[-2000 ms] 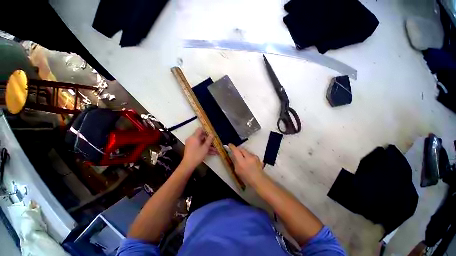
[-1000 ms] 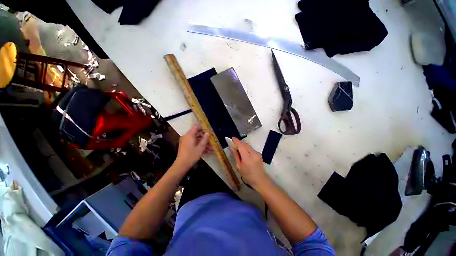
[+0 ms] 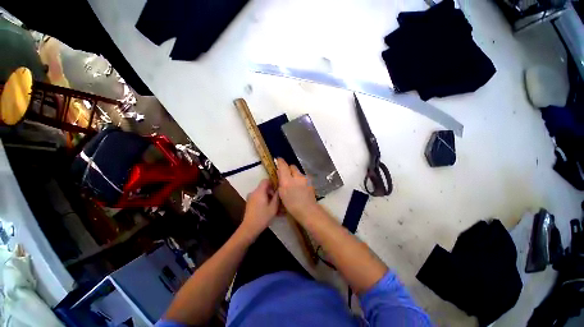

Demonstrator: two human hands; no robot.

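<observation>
A wooden ruler (image 3: 255, 137) lies slanted across the left side of a dark cloth rectangle (image 3: 277, 136). A grey metal block (image 3: 312, 153) rests on the cloth's right side. My left hand (image 3: 261, 205) is at the ruler's left edge, fingers bent around its edge. My right hand (image 3: 294, 190) lies over the ruler and the lower cloth, its fingertips at the ruler's edge. Whatever is between its fingers is hidden. A thin dark strip (image 3: 242, 169) runs left from the ruler. A small dark piece (image 3: 355, 211) lies right of my right hand.
Shears (image 3: 371, 150) lie right of the block. Beyond are a clear curved ruler (image 3: 358, 87), a faceted dark weight (image 3: 440, 148) and dark cloth bundles (image 3: 438, 54), (image 3: 480, 271). An iron (image 3: 542, 241) is at far right. A red stool frame (image 3: 160, 169) stands left of the table edge.
My right hand has moved up and left onto the ruler; the white chip seen in its fingers is now hidden. My left hand stays at the ruler's edge. The whole view has shifted.
</observation>
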